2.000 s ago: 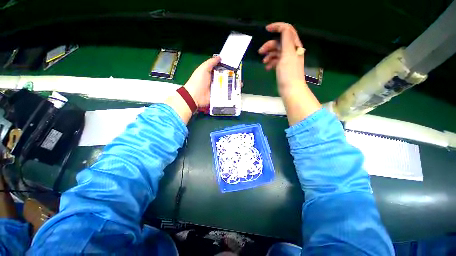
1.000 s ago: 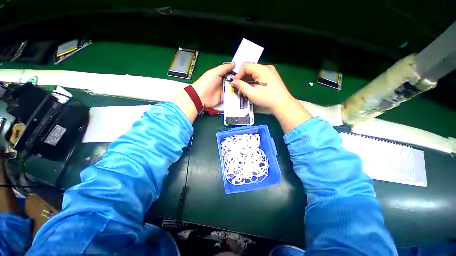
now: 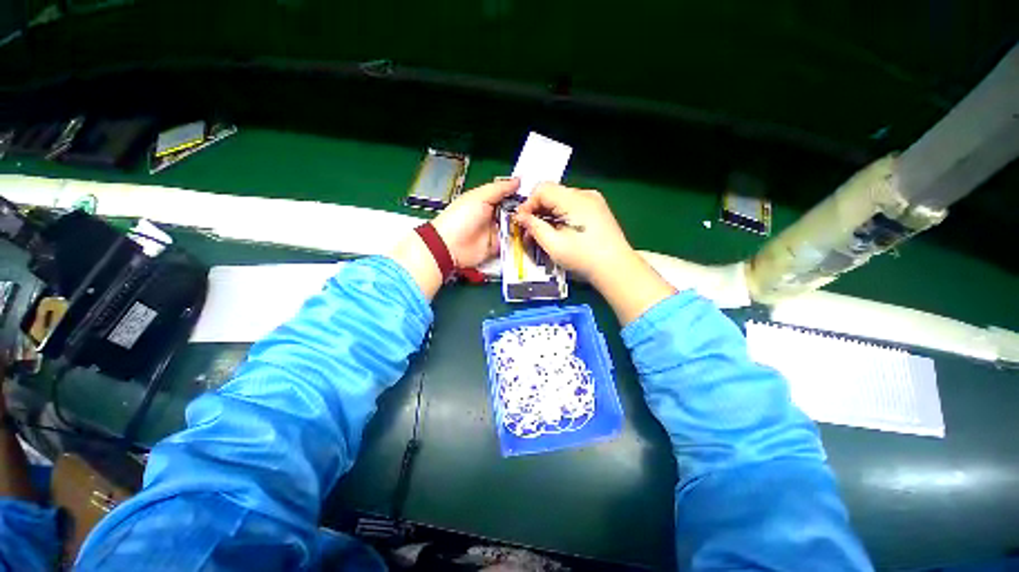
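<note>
An open phone unit stands out over the bench edge behind the blue tray. A white panel sticks up at its far end. My left hand, with a dark red wristband, holds the unit by its left side. My right hand pinches a thin dark pen-like tool over the unit's upper part. The tool's tip is hidden by the fingers. A yellow strip shows inside the unit. The blue tray holds tangled thin white loops.
Phone units lie on the green belt, one more at right. A pale rail borders it. Black equipment stands left, a spiral pad right, near a tape-wrapped slanting post. White paper lies left.
My right hand, raised and apart two seconds ago, has come down to the unit with the thin tool. The units on the belt have shifted right. The view has tilted slightly.
</note>
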